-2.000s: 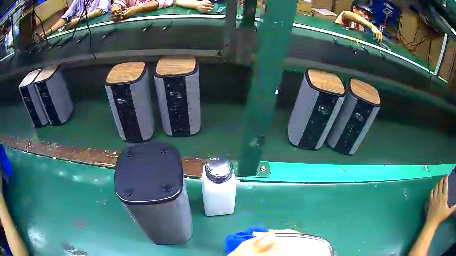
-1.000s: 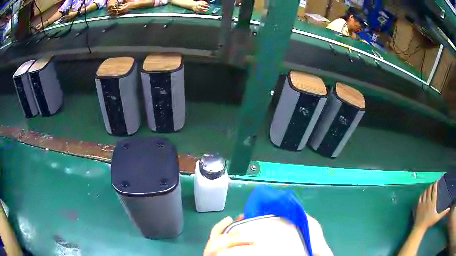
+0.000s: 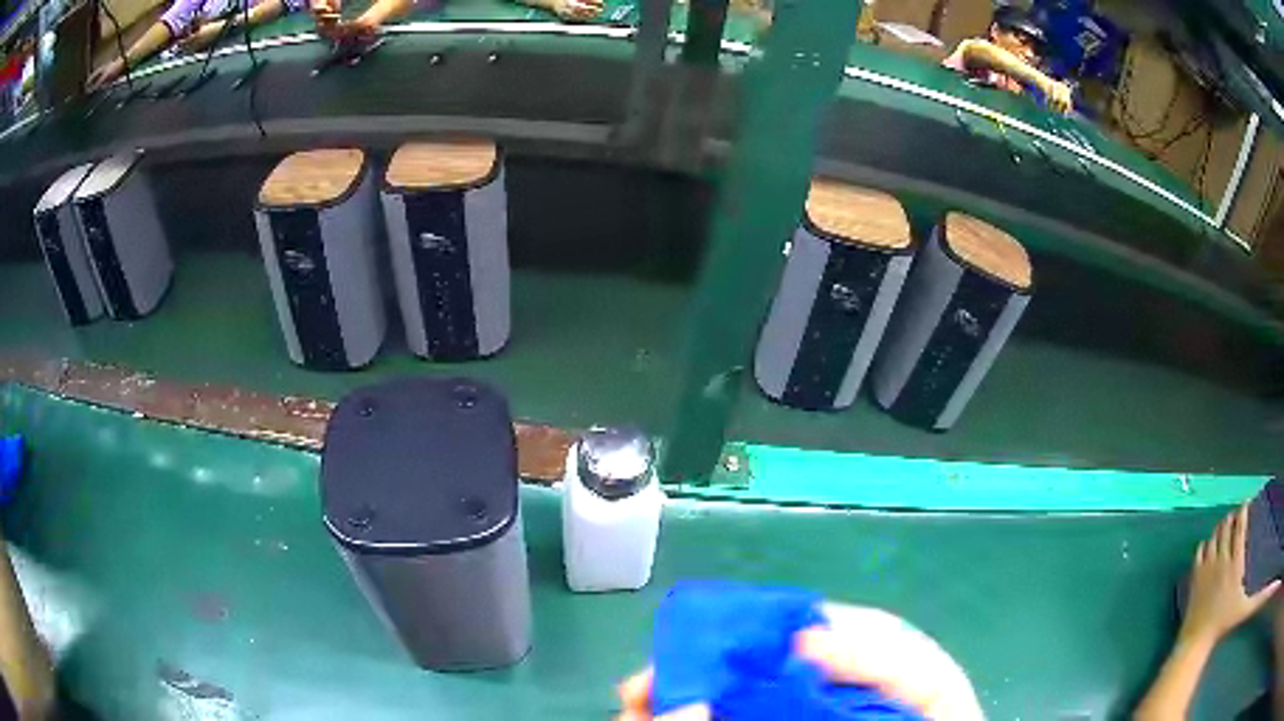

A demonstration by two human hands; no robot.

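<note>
A bright blue cloth (image 3: pixel 739 641) is bunched at the bottom edge. My right hand (image 3: pixel 873 662), blurred and overexposed, is closed on the cloth. A pale rounded shape around it is too washed out to identify. My left hand (image 3: pixel 659 697) shows only as a few fingers left of the cloth, cut off by the bottom edge; its grip is hidden. A grey speaker (image 3: pixel 451 599) stands upside down on the bench, black base up with four feet. A white dispenser bottle (image 3: pixel 611 535) with a silver cap stands upright just right of it.
Wood-topped speakers stand in pairs on the conveyor (image 3: pixel 620 331) beyond the edge rail (image 3: pixel 929 479). A green post (image 3: pixel 732 254) rises between them. At right, another person's hand (image 3: pixel 1222 585) holds a dark speaker (image 3: pixel 1263 542). More people's arms are across the line.
The cloth has gone from raised behind the pale rounded panel to bunched in front, covering much of it. My left fingers have moved lower. The bench speaker and bottle stay standing.
</note>
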